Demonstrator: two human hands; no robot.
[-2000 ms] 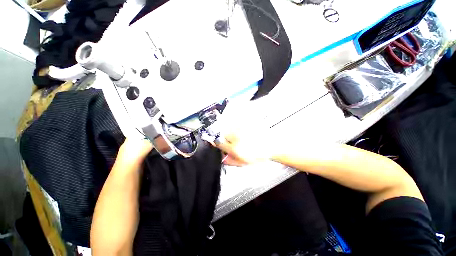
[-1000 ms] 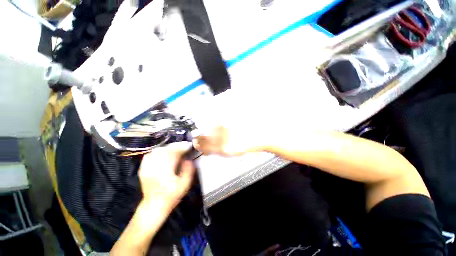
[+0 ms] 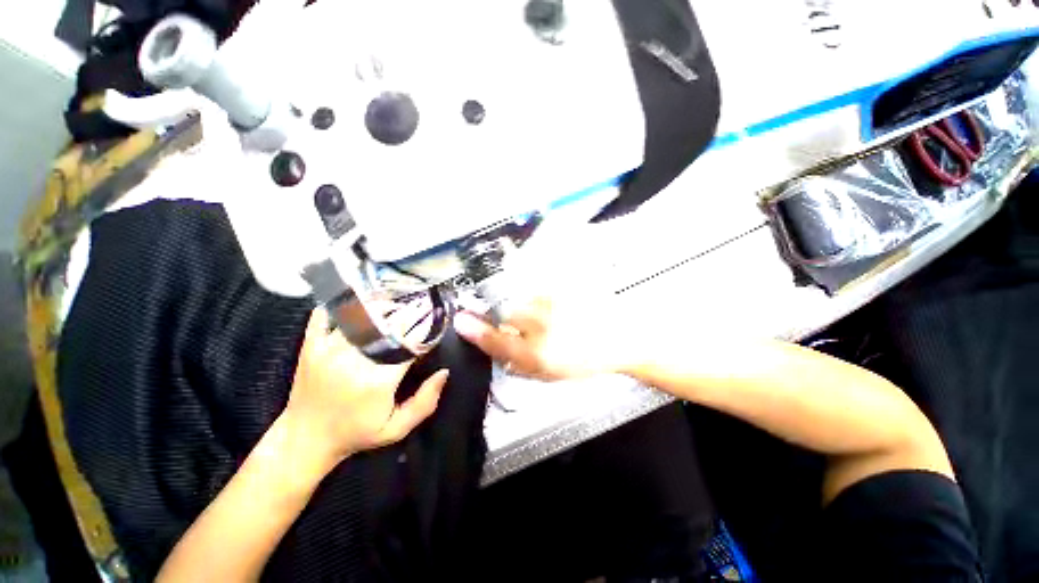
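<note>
The black ribbed fabric piece (image 3: 171,364) lies over the left of the table and hangs down past its front edge. The needle area (image 3: 461,298) of the white sewing machine (image 3: 456,171) is above the fabric. A curved shiny guard (image 3: 365,319) stands left of it. My left hand (image 3: 348,393) lies on the fabric below the guard, thumb apart from the fingers, some fingertips hidden behind the guard. My right hand (image 3: 530,342) is right of the needle area, its fingertips pressed on the fabric's right edge.
A tray (image 3: 837,279) at the right holds red-handled scissors (image 3: 948,148) and plastic-wrapped items (image 3: 855,211). A wide black strap (image 3: 672,103) drapes over the machine head. A grey cylinder (image 3: 188,57) sticks out at the upper left. Something blue (image 3: 727,556) shows below the table.
Since one second ago the view has shifted. My left hand has moved away from my right fingertips and is now flatter on the fabric, left of the needle area. My right hand stays beside the needle.
</note>
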